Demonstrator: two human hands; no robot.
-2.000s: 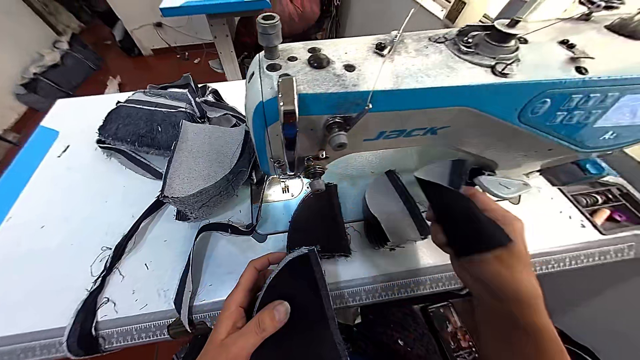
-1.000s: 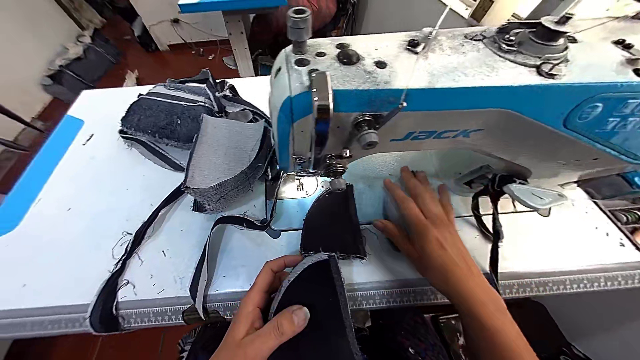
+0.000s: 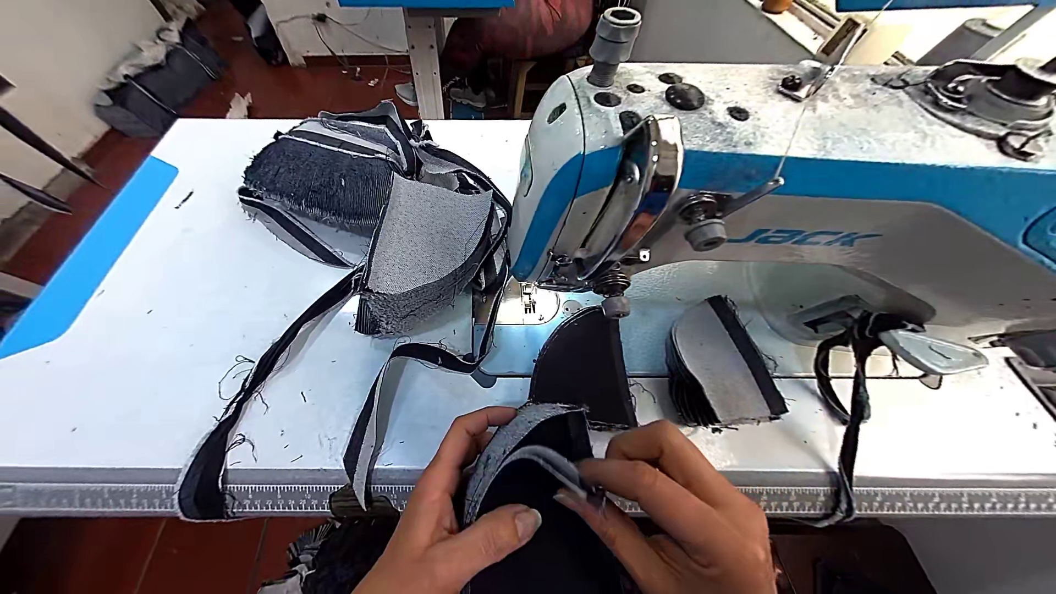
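Dark curved denim pieces (image 3: 536,495) are between my two hands at the table's front edge. My left hand (image 3: 470,520) grips them from the left, thumb on top. My right hand (image 3: 676,511) pinches the upper layer's edge and folds it back. Just beyond lies a dark curved fabric piece (image 3: 584,363), near the presser foot (image 3: 528,297) of the sewing machine (image 3: 742,198). A stack of grey pieces with dark edges (image 3: 722,363) lies to its right. Left of the needle area are a bundle of grey denim pieces (image 3: 425,239) and a dark ribbed bundle (image 3: 322,177).
Long denim strips (image 3: 272,371) trail over the table's front edge, which carries a measuring scale (image 3: 924,501). Another dark strip (image 3: 854,412) hangs from the knee-shaped lever (image 3: 932,351) at right. Loose threads dot the table. Behind it, a person (image 3: 528,33) is partly visible.
My right hand has moved from the grey stack under the machine arm to the pieces in my left hand. Two seconds ago it held a dark piece at the right. The stack now lies uncovered.
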